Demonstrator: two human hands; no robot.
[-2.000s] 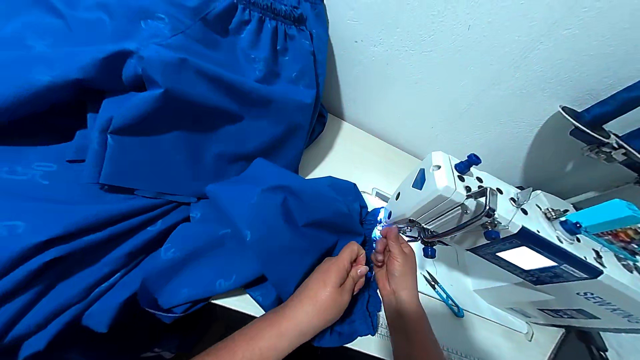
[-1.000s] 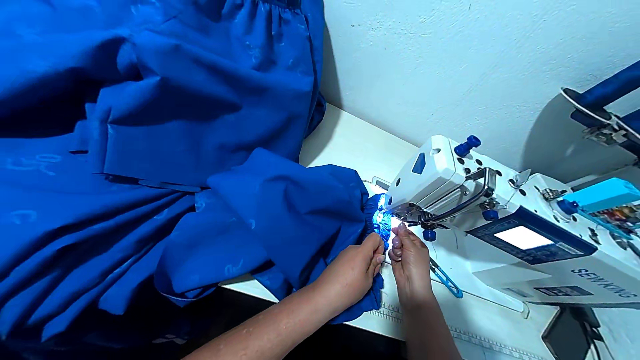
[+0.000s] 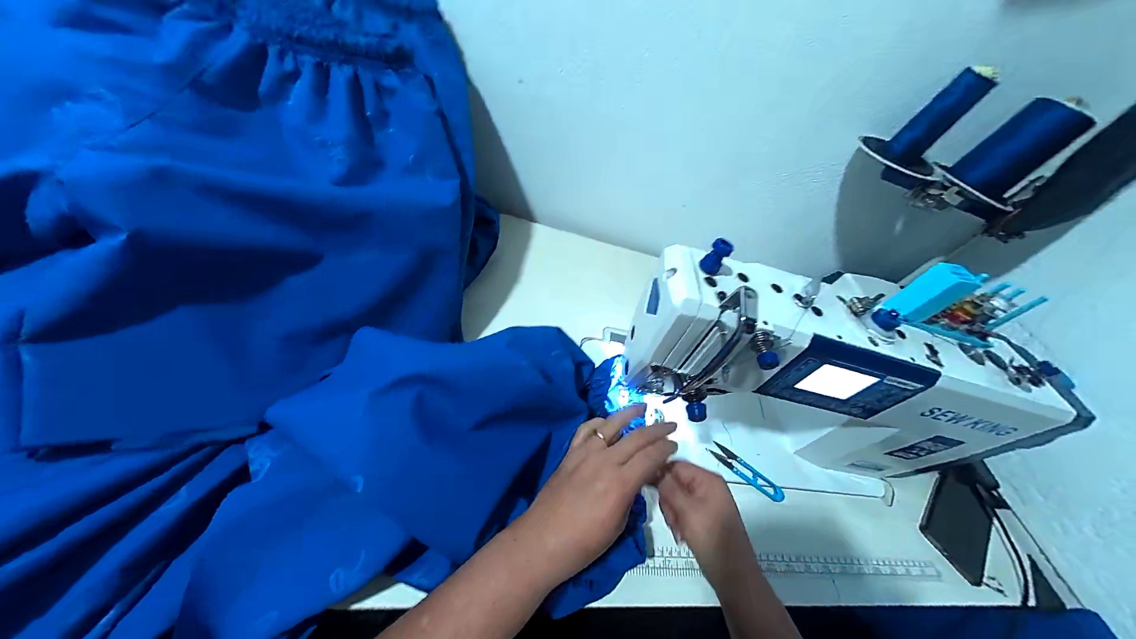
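Observation:
A blue garment (image 3: 444, 417) runs from the left to the sewing machine (image 3: 852, 373), its gathered edge under the lit needle area. My left hand (image 3: 603, 470), with a ring on one finger, lies on that edge just in front of the presser foot, fingers spread and slightly bent. Close to its fingertips, my right hand (image 3: 701, 506) is curled at the cloth's right side; whether it pinches the edge is hidden. Thread snips (image 3: 750, 472) with blue handles rest on the machine bed, right of my hands.
A ruler scale (image 3: 799, 565) runs along the table's front part. Blue thread cones (image 3: 1021, 146) stand on a holder at the upper right. More blue gathered fabric (image 3: 311, 133) covers the left side. A dark flat object (image 3: 958, 524) stands right of the machine.
My left hand has gone from bent, pinching fingers to lying flatter over the gathered edge. My right hand has moved back from the needle area, toward the table's front.

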